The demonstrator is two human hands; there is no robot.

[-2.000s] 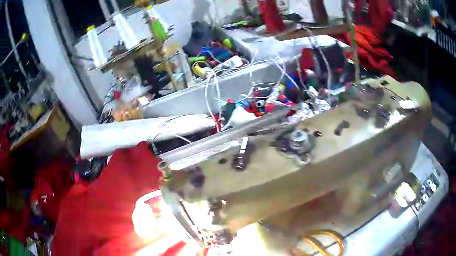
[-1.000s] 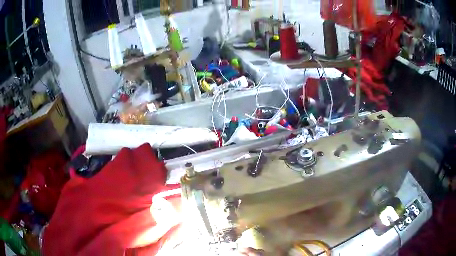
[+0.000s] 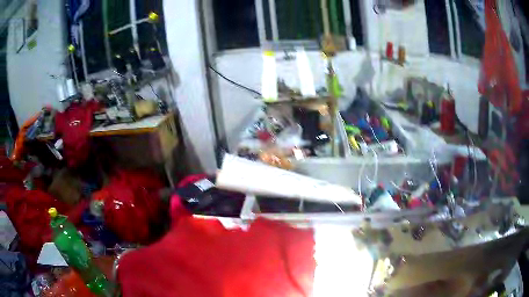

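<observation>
The bright red garment piece (image 3: 214, 261) lies at the bottom centre, left of the sewing machine, with its right edge in the lamp glare. The beige, stained sewing machine head (image 3: 458, 252) runs across the lower right, cut off by the frame's edge. The white lamp glare (image 3: 342, 261) hides the needle area. Neither of my hands can be made out.
A white roll (image 3: 284, 183) lies behind the machine. White thread cones (image 3: 270, 78) stand on a stand behind. A green bottle (image 3: 75, 249) leans at the lower left near heaps of red cloth (image 3: 130, 203). Another table (image 3: 133, 126) with machines stands at the left.
The view has swung up and to the left, so the machine sits further right and lower. The green bottle, left table and windows show more. The yellow scissor handles are out of view.
</observation>
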